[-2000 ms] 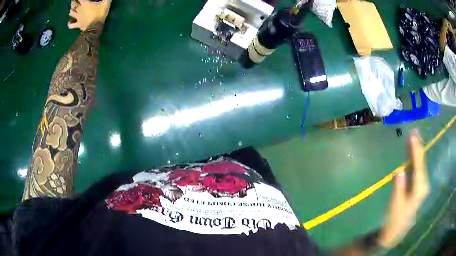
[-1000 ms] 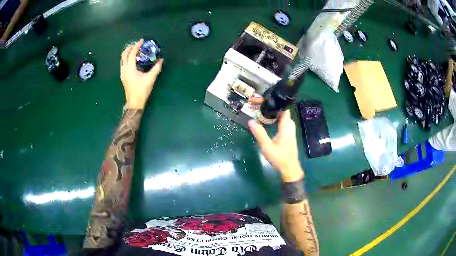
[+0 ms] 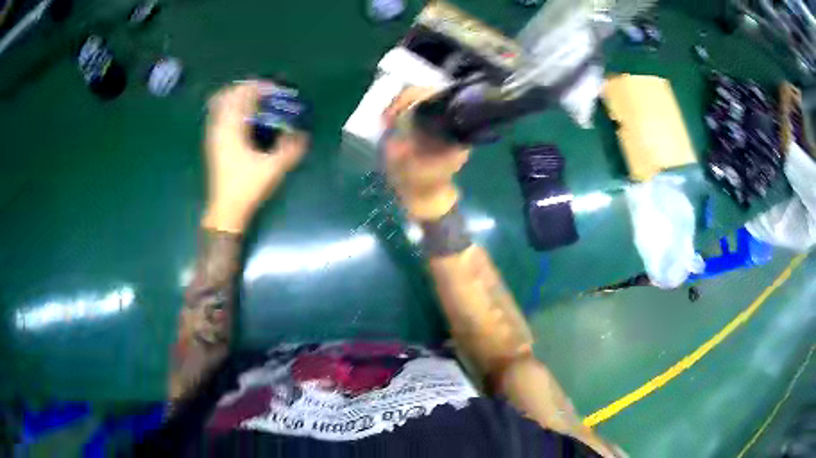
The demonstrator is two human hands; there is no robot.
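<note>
My left hand (image 3: 240,152) holds a unit housing (image 3: 277,112), dark with a bluish board at its upper end, above the green table at left. My right hand (image 3: 419,165) is closed around the black electric screwdriver (image 3: 461,112), which is tilted in front of the screw feeder (image 3: 371,106). The hand and tool are blurred and cover much of the feeder, and the screwdriver's tip cannot be made out. Tiny bright screws (image 3: 365,210) lie on the table below the feeder.
A smartphone (image 3: 546,197) lies right of the feeder. Farther right are a tan cardboard piece (image 3: 650,125), a clear plastic bag (image 3: 664,228) and a heap of black parts (image 3: 743,139). A round cover (image 3: 165,77) and another black unit (image 3: 97,64) lie at upper left. A blue stool (image 3: 738,255) shows at right.
My right hand has moved left and closed around the screwdriver, bringing it left across the feeder. My left hand keeps the housing, now slightly farther right. The view has shifted since the first frame.
</note>
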